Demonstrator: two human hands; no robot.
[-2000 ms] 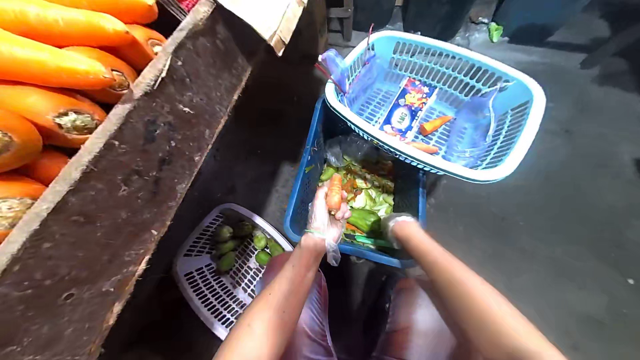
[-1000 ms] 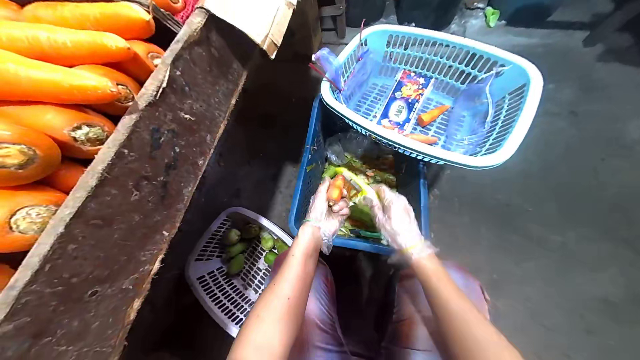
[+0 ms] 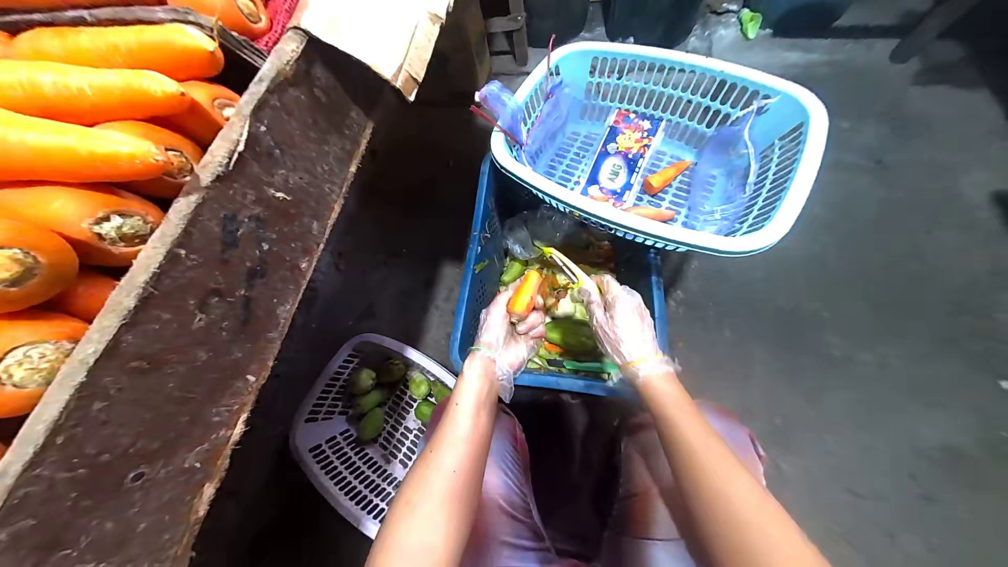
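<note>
My left hand (image 3: 508, 335), in a clear plastic glove, holds a short piece of carrot (image 3: 525, 294) whose upper part looks peeled. A yellow-and-white vegetable peeler (image 3: 568, 268) is gripped in my gloved right hand (image 3: 626, 321), its head just up and right of the carrot. Both hands are over a blue plastic crate (image 3: 466, 315) holding vegetable scraps, a green vegetable (image 3: 572, 336) and a green-handled tool (image 3: 591, 367). On the crate's far edge rests a light blue basket (image 3: 815, 134) with two orange carrot pieces (image 3: 666, 178), a printed box (image 3: 622, 157) and clear plastic bags (image 3: 720, 181).
Large carrots (image 3: 87, 93) are piled behind a worn wooden board (image 3: 165, 315) on the left. Below it, a pale slotted basket (image 3: 335, 480) holds several small green vegetables (image 3: 371, 424). Cardboard (image 3: 370, 31) sticks out at the top. Dark containers (image 3: 650, 20) stand at the back.
Two seconds ago my right hand was low at the crate's right side; now it is raised beside the carrot with the peeler. The carrot has stayed in my left hand and now shows a brighter surface.
</note>
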